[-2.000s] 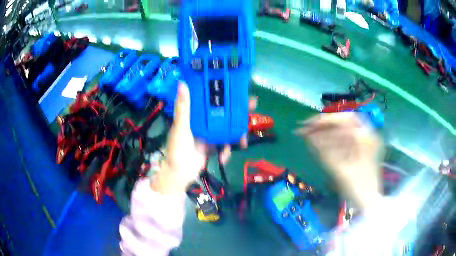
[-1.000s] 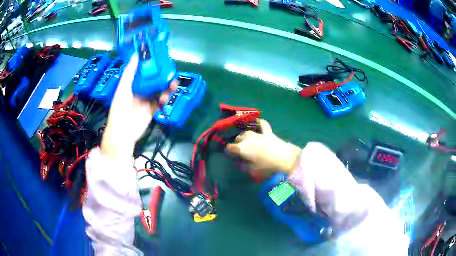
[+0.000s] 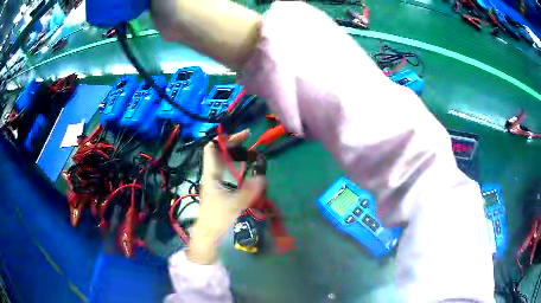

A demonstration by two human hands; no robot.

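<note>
My right hand (image 3: pixel 178 21) is blurred at the top left, cut off by the frame edge. It holds a blue battery tester (image 3: pixel 115 10), only partly visible, with a black cable hanging from it. My right sleeve crosses the view. My left hand (image 3: pixel 222 192) is at the middle, blurred, around the red and black clamp leads (image 3: pixel 255 163). A red clamp (image 3: pixel 270 136) sticks out beyond it. A D-shaped connector with a yellow base (image 3: pixel 245 234) lies just right of my left hand.
Several blue testers (image 3: pixel 185 89) stand in a row behind tangled leads (image 3: pixel 95 160) on the left. A tester with a lit green screen (image 3: pixel 356 213) lies right of centre. A voltage display (image 3: pixel 464 148) and another tester (image 3: pixel 493 219) are at the right.
The raised tester, earlier in my left hand, is now at the top left with my right hand. My left hand has come down onto the leads. My right arm has swung up and left.
</note>
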